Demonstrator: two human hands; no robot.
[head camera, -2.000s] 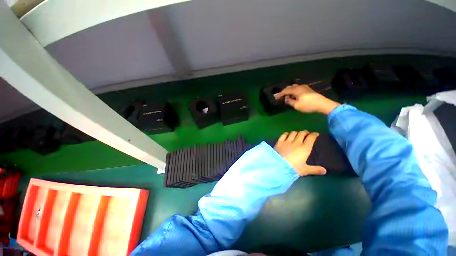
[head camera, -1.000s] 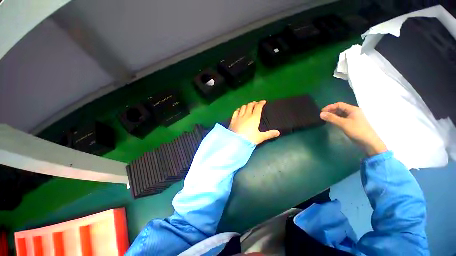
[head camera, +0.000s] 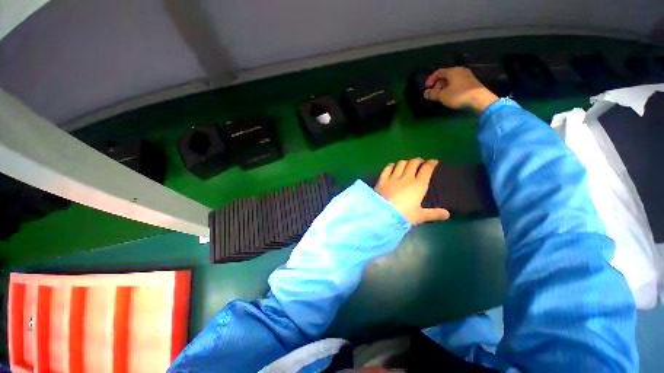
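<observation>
A row of thin black inserts (head camera: 273, 218) stands on edge on the dark green ledge, partly hidden by my left sleeve. My left hand (head camera: 409, 191) rests palm down on the row, fingers spread, with more inserts (head camera: 457, 191) to its right. My right hand (head camera: 453, 87) is at the top of a black box base (head camera: 421, 102) on the belt, fingertips pinched at its opening. Whether an insert is between the fingertips is hard to see. Another box base (head camera: 322, 121) shows a pale spot in its opening, beside a closed black box (head camera: 370, 109) with gold lettering.
The green belt (head camera: 291, 169) carries more black boxes, including a base (head camera: 202, 151) and a lettered box (head camera: 255, 143). A pale post (head camera: 102, 171) crosses at left. A red-orange tray (head camera: 102, 320) lies lower left. White wrapping (head camera: 608, 204) surrounds a black sheet (head camera: 641, 138) at right.
My right hand has moved from the right end of the insert row up to a box base on the belt. My left hand stays on the row. The camera view has shifted.
</observation>
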